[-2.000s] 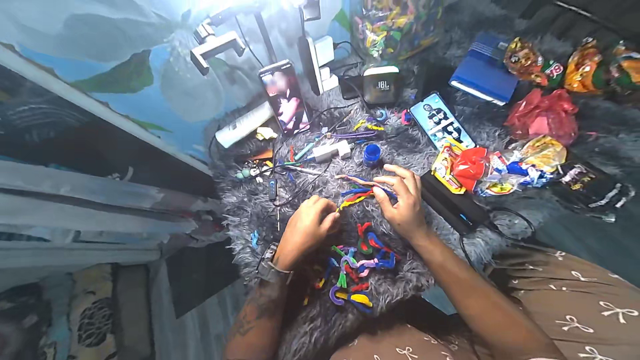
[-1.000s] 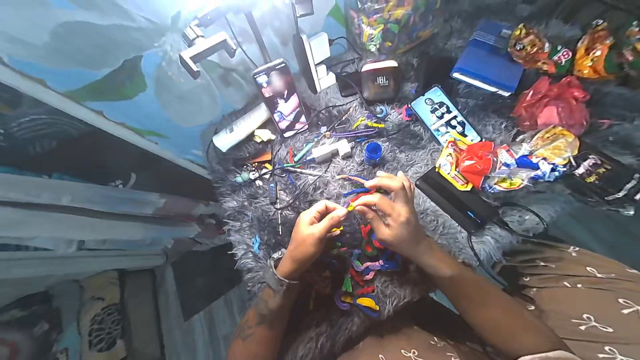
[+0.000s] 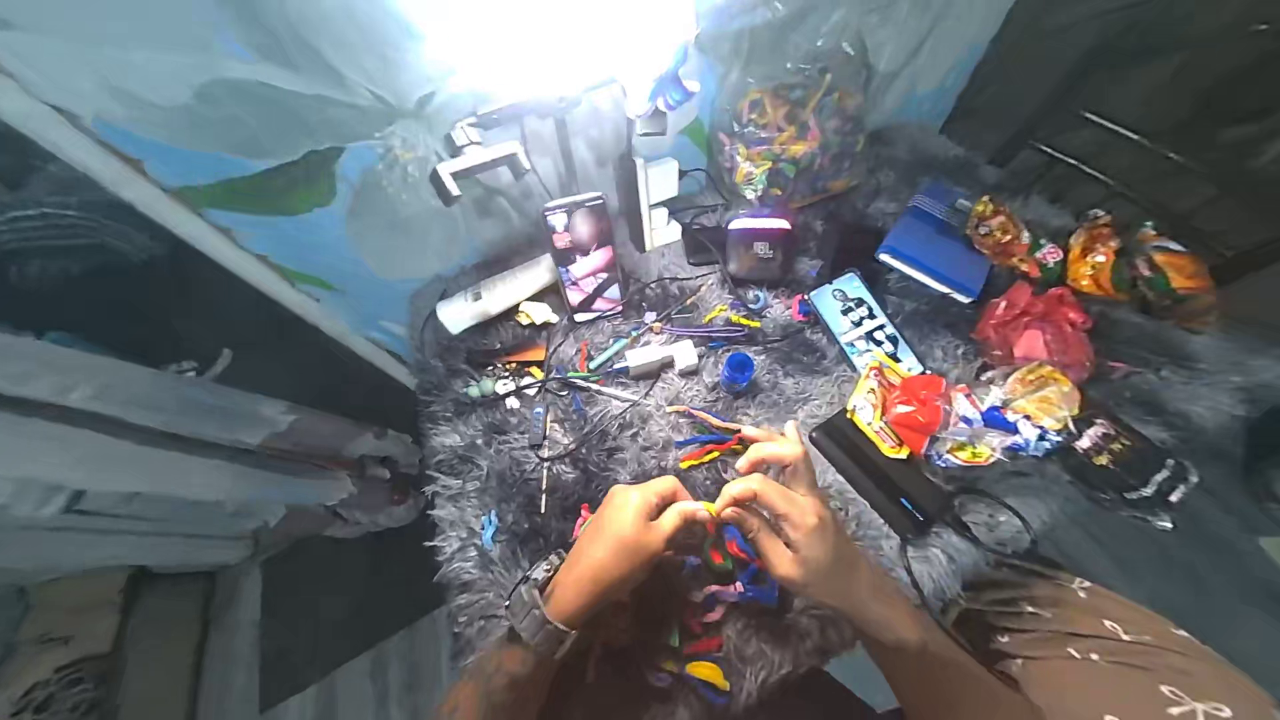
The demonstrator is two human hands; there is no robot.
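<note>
My left hand and my right hand meet over the grey shaggy cover, fingertips pinching a small yellow piece between them; its kind is too small to tell. Red, blue and yellow twisted strands stick out on the cover just above my right hand's fingers. Below both hands lies a loose pile of coloured soft pieces, partly hidden by the hands. A yellow piece rests nearer to my body. A watch is on my left wrist. A small blue jar stands beyond the hands.
Behind stand a lit phone, a JBL speaker and a bag of coloured pieces. A second phone, a black power bank, snack wrappers and a blue notebook lie right. A white adapter lies among cables.
My hands, apart two seconds ago with strands between them, have come together at the fingertips. The strands now lie above my right hand's fingers.
</note>
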